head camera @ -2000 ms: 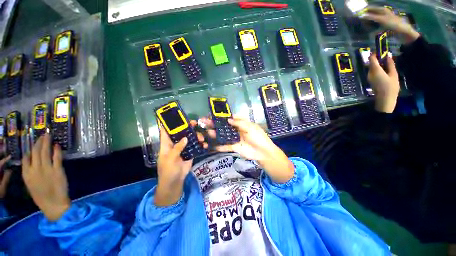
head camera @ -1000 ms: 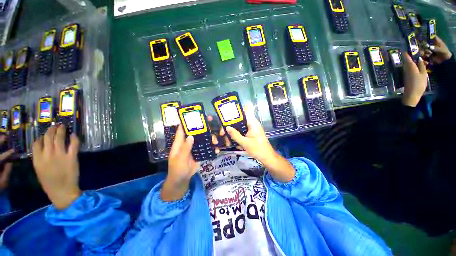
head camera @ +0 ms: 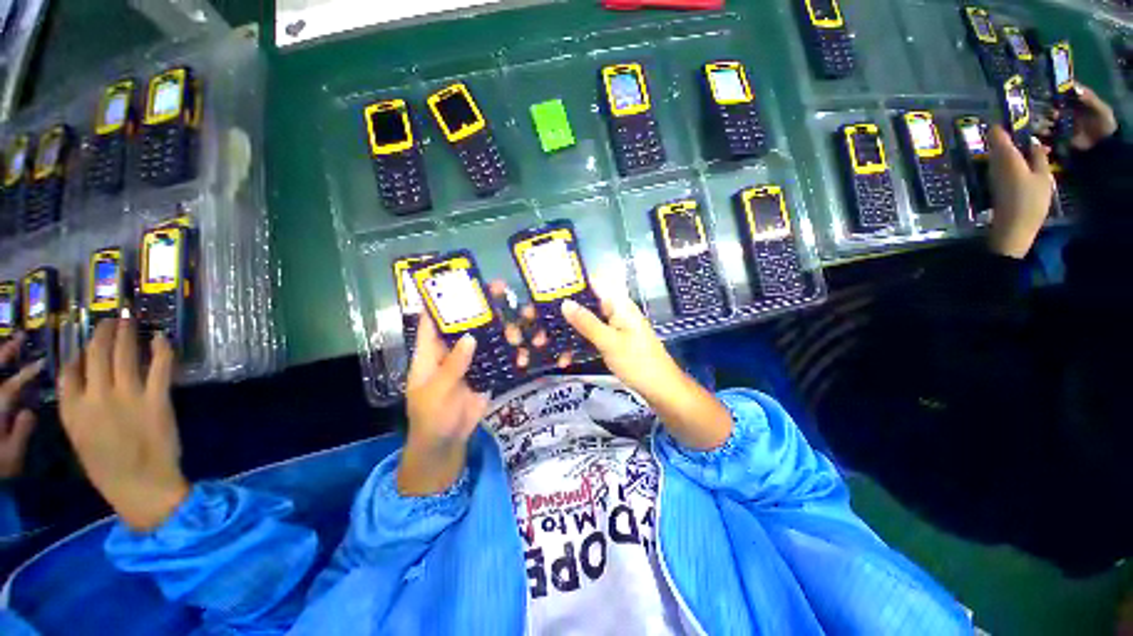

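My left hand [head camera: 444,395] holds a black keypad phone with a yellow frame [head camera: 457,296], its screen lit white, thumb on the keypad. My right hand [head camera: 625,355] holds a second such phone [head camera: 549,263], also lit white, thumb near the lower screen edge. Both are tilted over the front edge of a clear blister tray [head camera: 345,280]. Another phone [head camera: 408,298] lies in the tray, partly hidden behind the left one. Two dark-screen phones [head camera: 396,157] and two lit ones [head camera: 634,118] lie in the back row, two more [head camera: 691,258] at front right. A green tag [head camera: 553,127] lies between.
At left, another person's hand [head camera: 122,429] touches phones at a stacked clear tray [head camera: 255,298]. At right, another person's hands [head camera: 1021,199] hold phones over a further tray [head camera: 840,236]. A white board [head camera: 360,19] and a red stick [head camera: 665,4] lie behind the middle tray.
Since two seconds ago, both held phones' screens have gone from dark to lit white. A phone now shows in the tray behind the left one. The neighbour's hands at right have moved right.
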